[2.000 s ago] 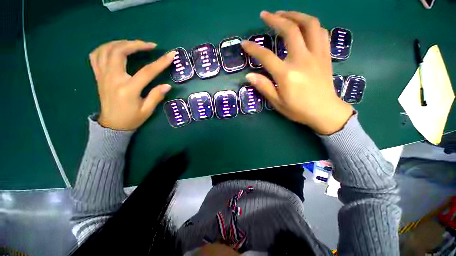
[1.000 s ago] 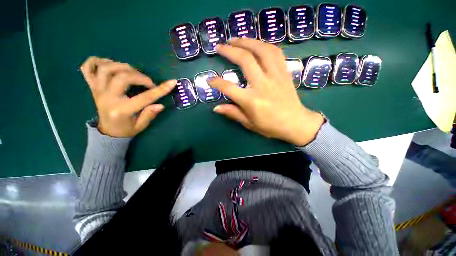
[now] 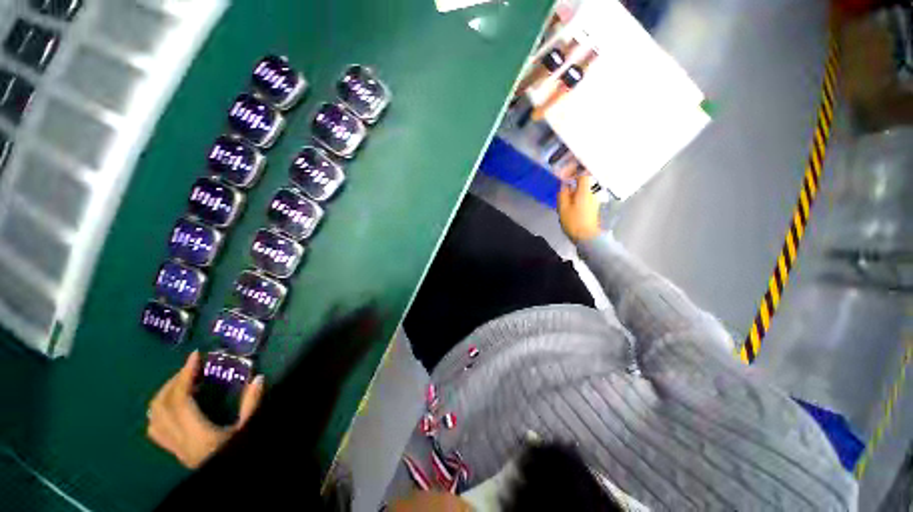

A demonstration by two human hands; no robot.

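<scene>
Strapless smartwatches [image 3: 295,213] with lit screens showing lines of text lie in two slanting rows on the green mat. My left hand [image 3: 185,418] is at the lower end of the right-hand row, with its fingertips on either side of the last watch [image 3: 227,370]. My right hand [image 3: 581,210] is off the bench, small and partly hidden, at the lower edge of a white flat sheet or tray [image 3: 631,100]. Dark strapped watches [image 3: 563,68] show beside that sheet. Whether my right hand holds anything cannot be told.
A large white compartment tray [image 3: 95,165] with some dark watches stands at the left. A blue bin edge [image 3: 521,172] shows under the white sheet. The bench edge runs diagonally. Yellow-black tape [image 3: 801,215] crosses the grey floor at right.
The view has turned. My right hand has left the watches and reached off the bench to the white sheet. My left hand is now around the end watch.
</scene>
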